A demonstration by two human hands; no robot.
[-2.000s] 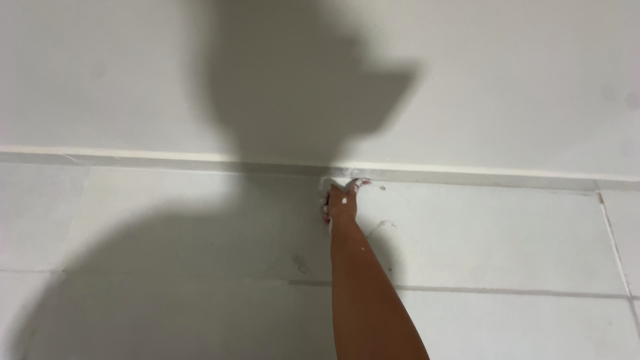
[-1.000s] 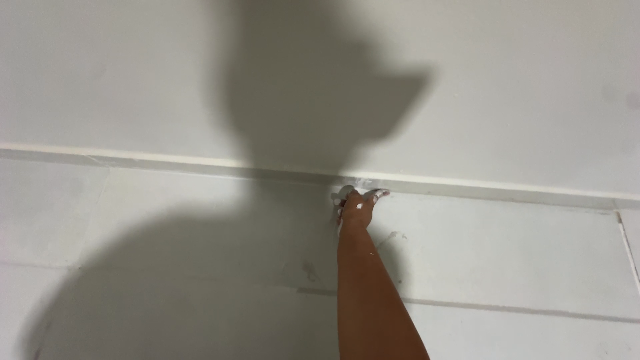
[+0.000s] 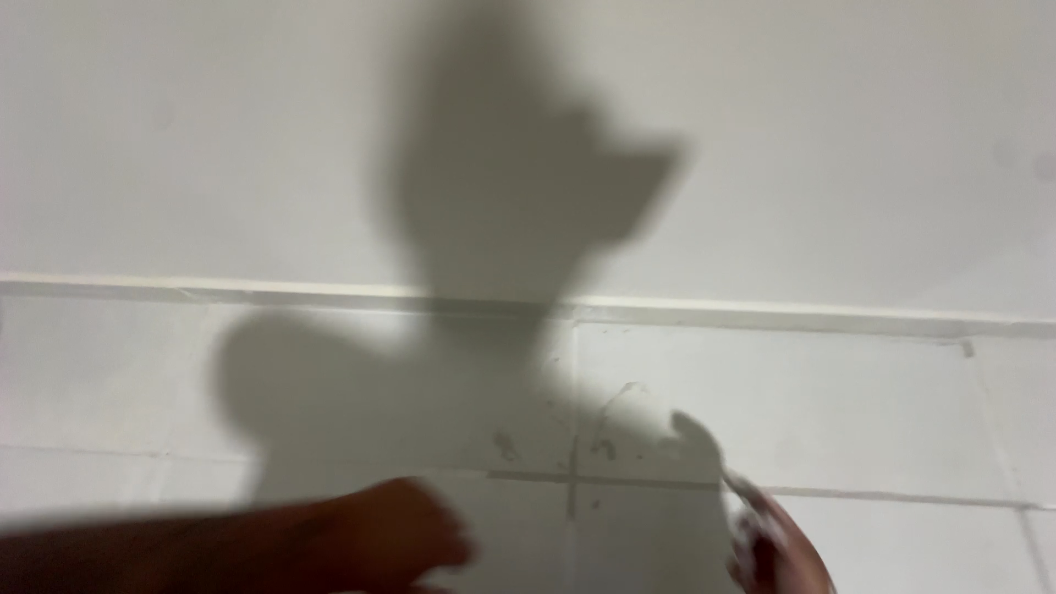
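My right hand [image 3: 775,544] is at the lower right over the pale tiles, blurred, with white paste on its fingers; the index finger points up and left, and whether the palm holds anything cannot be made out. My left hand [image 3: 412,532] reaches in from the lower left, dark and blurred, its fingers partly cut off by the bottom edge. Between and above the hands, a vertical grout joint [image 3: 572,396] meets a horizontal joint [image 3: 660,482]. Grey smears [image 3: 606,445] mark the tile near this crossing.
A narrow baseboard ledge [image 3: 742,318] runs across the view below the plain pale wall [image 3: 825,165]. My head-and-shoulder shadow [image 3: 495,190] darkens the wall and tiles. A small grey patch [image 3: 968,348] shows at a joint on the right.
My right hand has left the joint by the baseboard and moved down and right. My left hand has come into view. The vertical joint there is now uncovered.
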